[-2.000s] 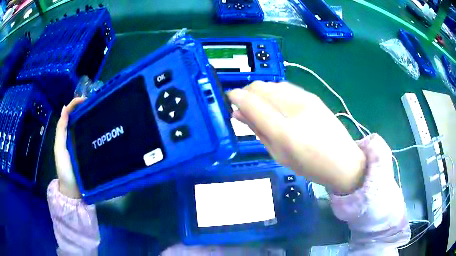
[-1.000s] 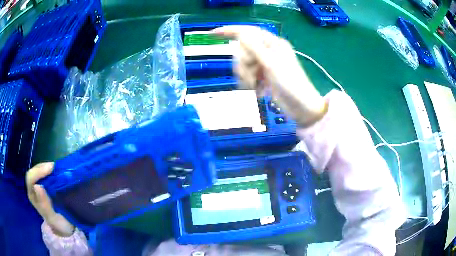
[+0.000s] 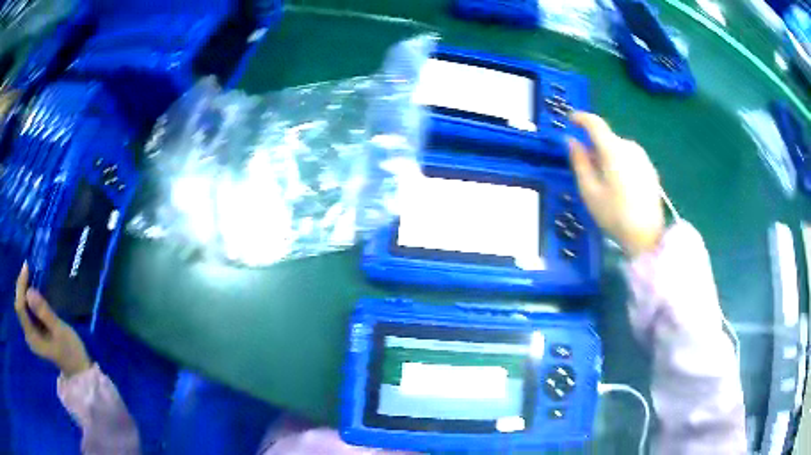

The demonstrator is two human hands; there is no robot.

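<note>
Three blue diagnostic tablets lie in a column. The top tablet (image 3: pixel 480 89) and middle tablet (image 3: pixel 471 213) show white screens; the bottom tablet (image 3: pixel 462 378) shows green, white and pale blue. My right hand (image 3: pixel 618 182) is over the keypad end of the top tablet, finger and thumb apart, with no object seen in it. My left hand (image 3: pixel 52 333) is at the lower edge of a dark-screened tablet (image 3: pixel 80 240) standing at the front of the left stack; blur hides whether it grips it. A clear plastic bag (image 3: pixel 267 178) lies left of the column.
More stacked blue tablets (image 3: pixel 151 44) stand at the upper left. Other tablets (image 3: pixel 654 44) lie at the top right. A white cable (image 3: pixel 636 400) runs from the bottom tablet. A white power strip (image 3: pixel 785 293) is at the right on the green mat (image 3: pixel 222 329).
The tablet from my left hand now stands at the left stack. My right hand has moved right, off the top screen. The middle and top screens show white; the view has shifted left.
</note>
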